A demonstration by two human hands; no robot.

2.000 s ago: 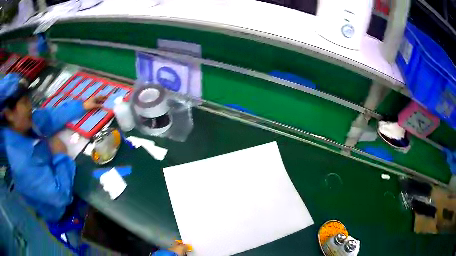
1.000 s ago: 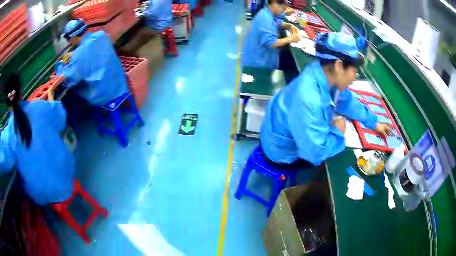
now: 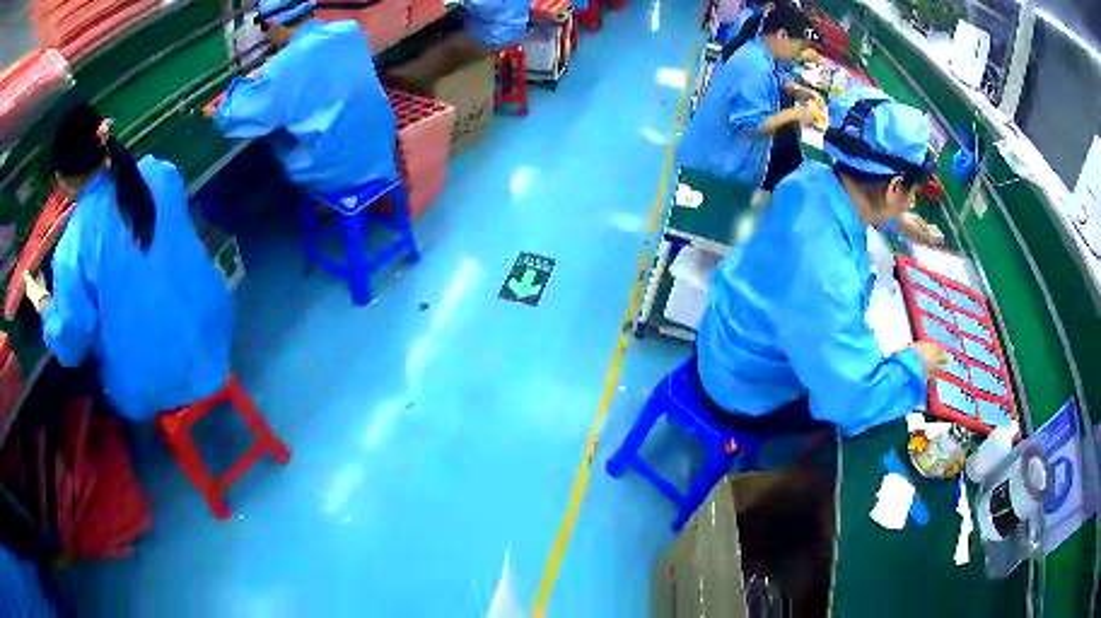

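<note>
Neither of my hands is clearly in view. A small white pointed corner (image 3: 507, 592), perhaps the paper sheet, shows at the bottom edge; what holds it is hidden. Nearest on the right bench (image 3: 875, 567) lie a white wipe (image 3: 892, 500) on a blue strip (image 3: 920, 507) and another white wipe (image 3: 962, 531). A round metal dish (image 3: 937, 449) stands behind them, beside a white bottle (image 3: 992, 453). A roll of tape or film (image 3: 1002, 507) sits on a clear bag. A red tray of pale blue-grey panels (image 3: 954, 338) lies farther back.
A person (image 3: 809, 302) sits at the right bench on a blue stool (image 3: 676, 441); an open cardboard box (image 3: 700, 561) stands behind. Other people sit at left, one on a red stool (image 3: 223, 441). A trolley (image 3: 712, 229) stands at the aisle. The blue floor (image 3: 411, 423) has a yellow line (image 3: 592, 453).
The view has swung from the bench to the aisle; the large paper sheet and the hand by it have left view. The near seated person's arms have moved, one hand now at the tray's near side.
</note>
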